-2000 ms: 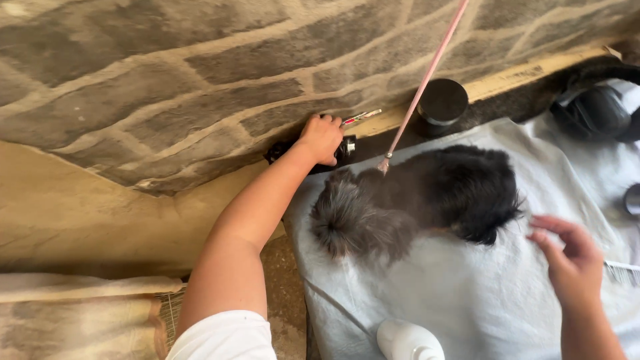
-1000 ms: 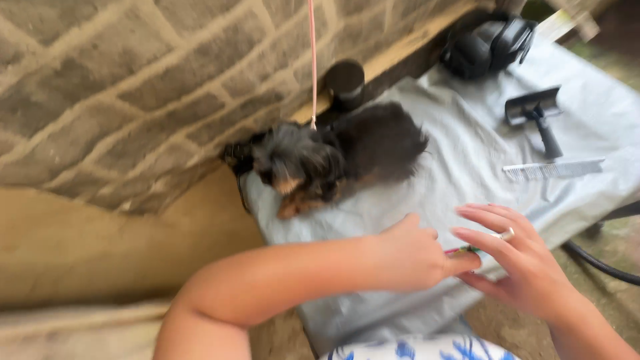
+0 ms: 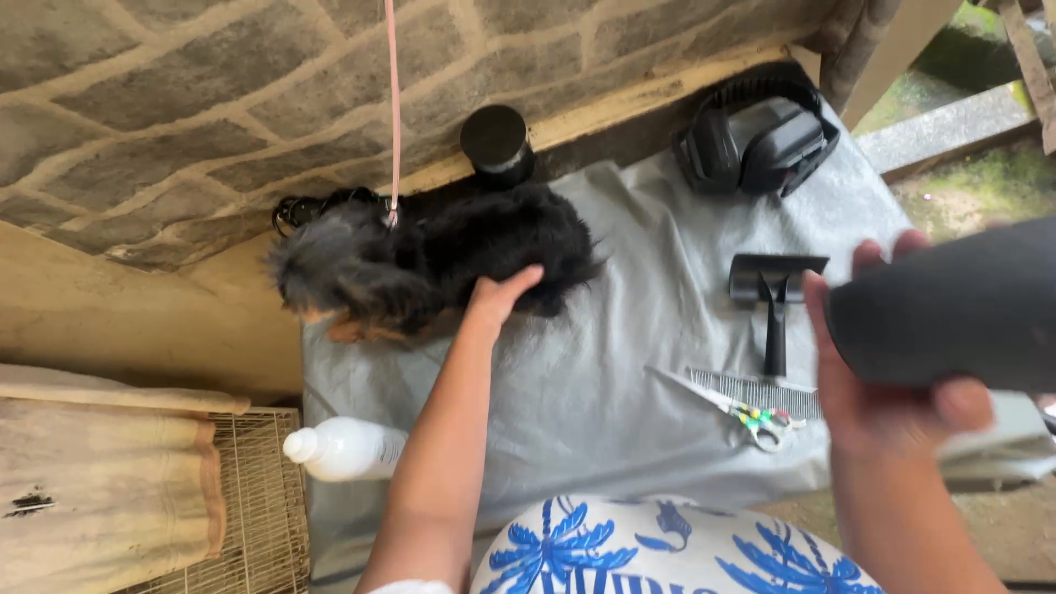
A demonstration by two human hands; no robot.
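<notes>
A small black and tan dog (image 3: 487, 239) lies on the grey sheet covering the table (image 3: 627, 313), with a pink cord (image 3: 394, 107) running up from its neck. My left hand (image 3: 503, 301) rests on the dog's side, near its hindquarters. In my right hand (image 3: 899, 396), at the right, is a dark grey cylindrical object (image 3: 949, 309), blurred and cut off by the view's edge; its kind is unclear. Left of that hand lie a slicker brush (image 3: 775, 285), a metal comb (image 3: 755, 389) and scissors with multicoloured handles (image 3: 763, 421).
A white bottle (image 3: 346, 448) lies near the table's left edge. Black earmuffs (image 3: 759, 148) and a black cylindrical container (image 3: 497, 148) are by the back. A stone-patterned wall (image 3: 305, 74) runs behind the table; a wire cage (image 3: 256, 487) stands at lower left.
My hands have moved apart, the left onto the dog, the right now holding the dark cylindrical object. The scissors now lie by the comb. Earlier, my left hand was at the wall behind the dog.
</notes>
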